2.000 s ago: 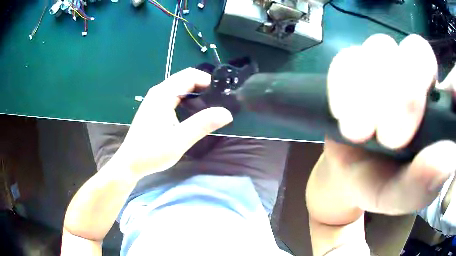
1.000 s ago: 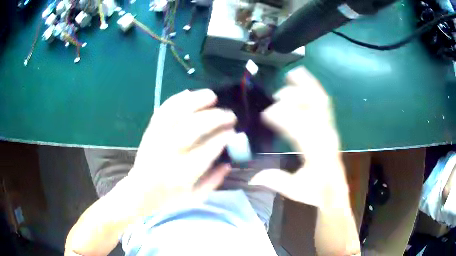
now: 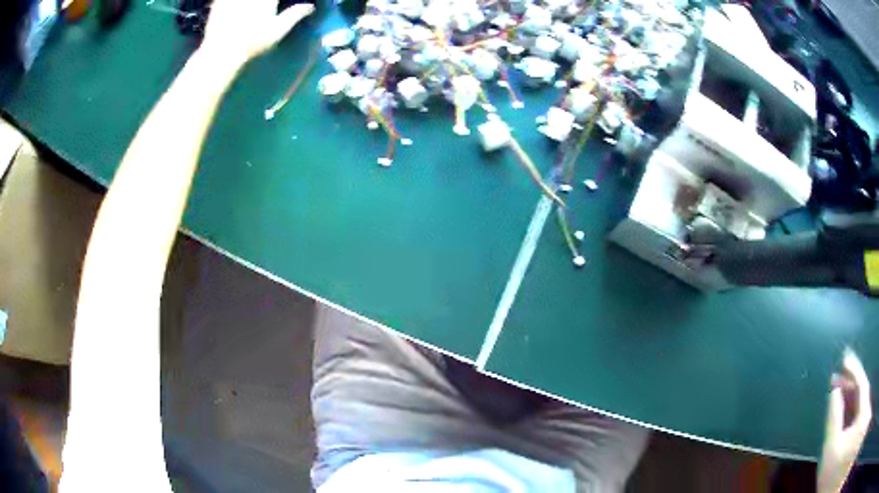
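Note:
My left hand (image 3: 241, 27) reaches to the far left back of the green bench, its fingers cut off by the top edge; whether it holds anything is hidden. My right hand (image 3: 845, 414) is small at the lower right edge, fingers curled, its grip unclear. The black electric screwdriver (image 3: 795, 260) lies with its nose at the front mechanism of the grey-white screw feeder (image 3: 665, 236). A large heap of small white-silver motors (image 3: 463, 58) with coloured wires lies at the back. One motor (image 3: 494, 133) lies at the heap's front, its lead running toward the seam.
Black parts (image 3: 837, 144) are heaped at the far right behind the feeder. Dark pieces (image 3: 191, 17) lie beside my left hand. A pale seam (image 3: 516, 289) crosses the green bench top. A cardboard box (image 3: 48, 250) stands below the bench at left. My lap is below the front edge.
The view has swung left. The screwdriver went from my right hand to the feeder. My hands, earlier together at the black housing, are now far apart. The housing is no longer seen between them.

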